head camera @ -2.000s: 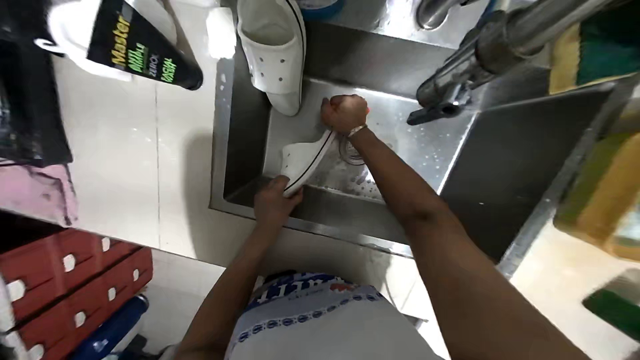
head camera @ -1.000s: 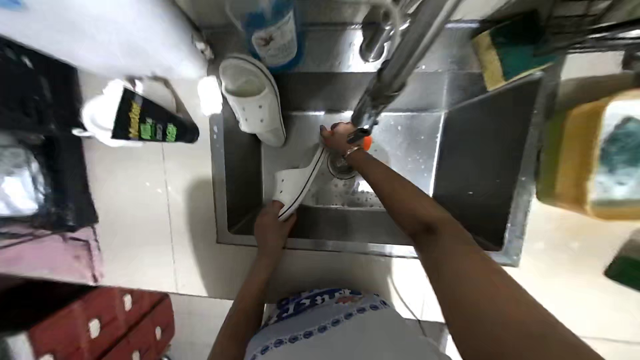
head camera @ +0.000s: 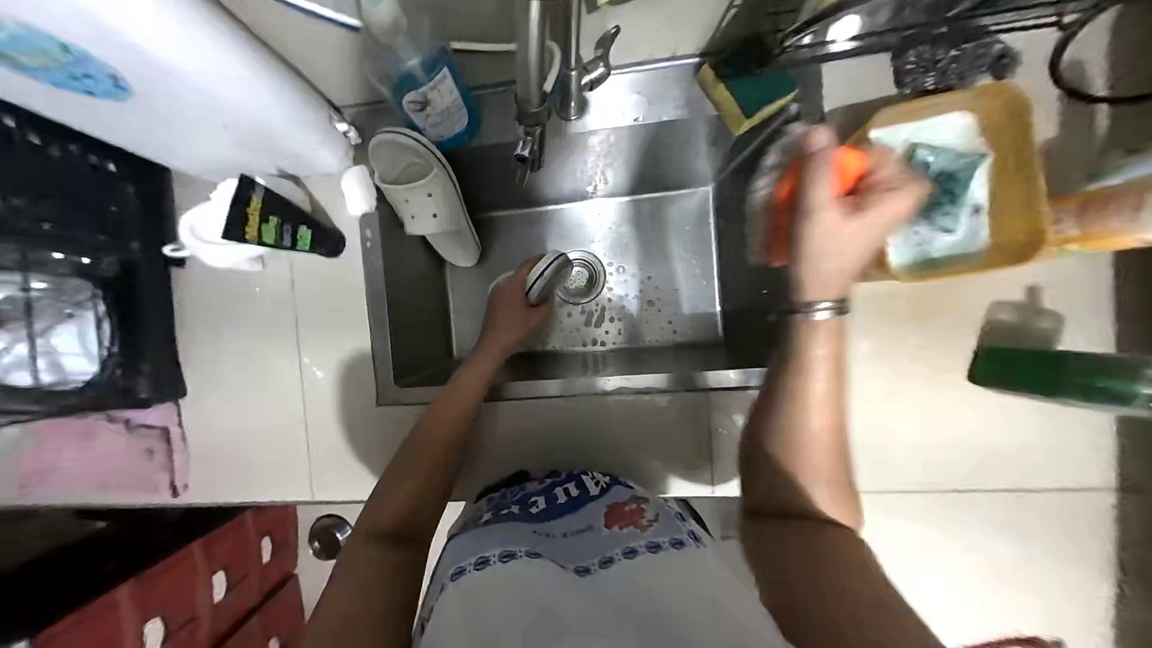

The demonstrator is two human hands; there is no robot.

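Note:
Low in the steel sink (head camera: 630, 279), my left hand (head camera: 515, 310) grips a white clog (head camera: 547, 277) beside the drain. Another white clog (head camera: 427, 193) leans upright against the sink's left wall. My right hand (head camera: 846, 216), blurred, is over the sink's right edge with an orange brush (head camera: 783, 211) in its fingers; the brush's exact shape is smeared. Next to that hand is a tan tub (head camera: 1015, 180) with white contents and a green scouring pad (head camera: 945, 180).
The faucet (head camera: 531, 99) reaches over the sink's back. Behind are a bottle of blue liquid (head camera: 436, 103) and a yellow-green sponge (head camera: 747, 94). A black tube (head camera: 281, 223) lies on the left counter, a green bottle (head camera: 1062, 373) on the right. A black rack (head camera: 900, 36) stands at the back right.
My right hand has moved from the clog in the sink to the right, beside the tub, with the orange brush. My left hand still holds the clog, now turned and nearer the drain.

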